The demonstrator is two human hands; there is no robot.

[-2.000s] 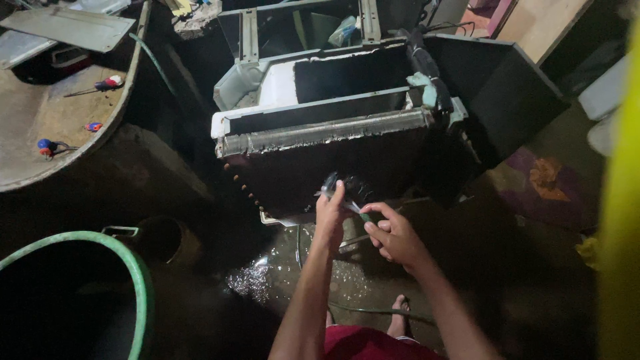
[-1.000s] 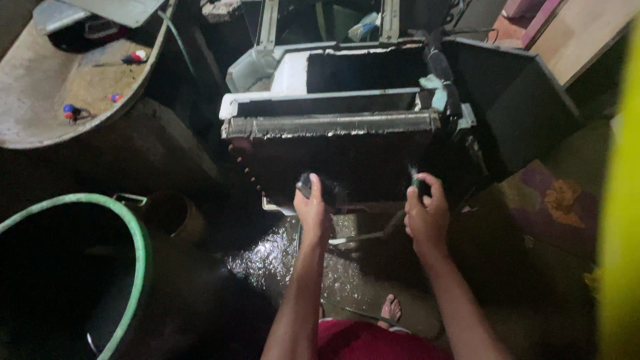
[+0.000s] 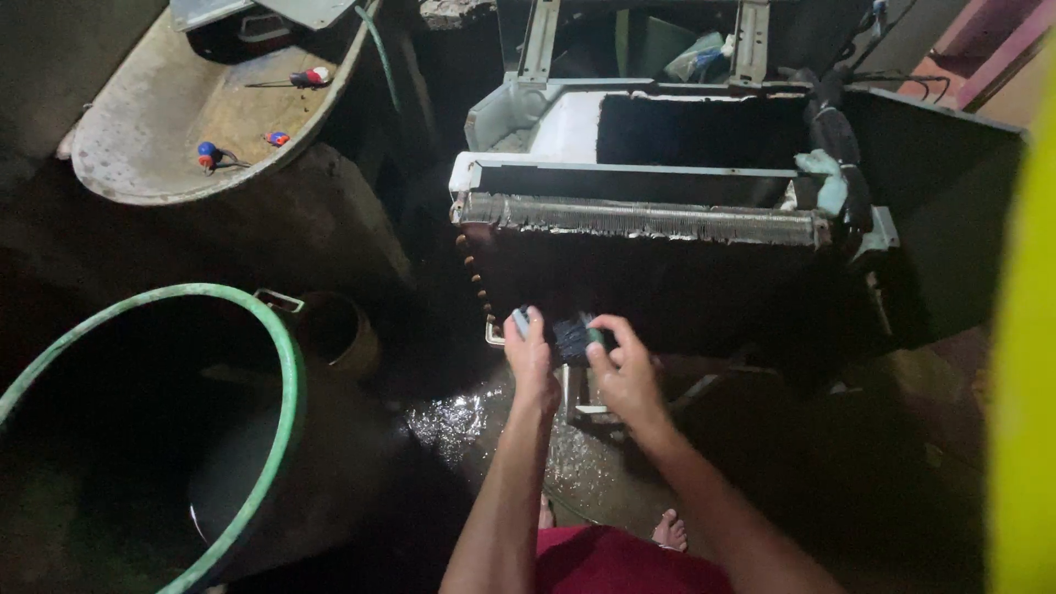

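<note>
In front of me stands an opened air-conditioner unit with a finned metal coil point(image 3: 643, 219) along its upper edge; its near face is very dark. My left hand point(image 3: 530, 355) is closed around a small pale-and-dark object, too blurred to name, low by the unit's left part. Just to the right, my right hand point(image 3: 623, 363) grips a green hose end point(image 3: 596, 337) between thumb and fingers. Dark, blurred bristles or spray point(image 3: 569, 340) show between the two hands. Copper-coloured tube bends point(image 3: 476, 279) run down the unit's left side. A dark wrapped pipe bundle point(image 3: 837, 136) lies over its right corner.
A large dark tub with a green rim point(image 3: 289, 363) stands at left, beside a small bucket point(image 3: 363, 334). Behind them, a worn basin point(image 3: 148, 157) holds a screwdriver point(image 3: 309, 78) and small red-and-blue items. The floor point(image 3: 462, 421) is wet. A blurred yellow edge fills the far right.
My hands were apart one second ago and are now close together at the lower left of the unit. The right hand has moved left.
</note>
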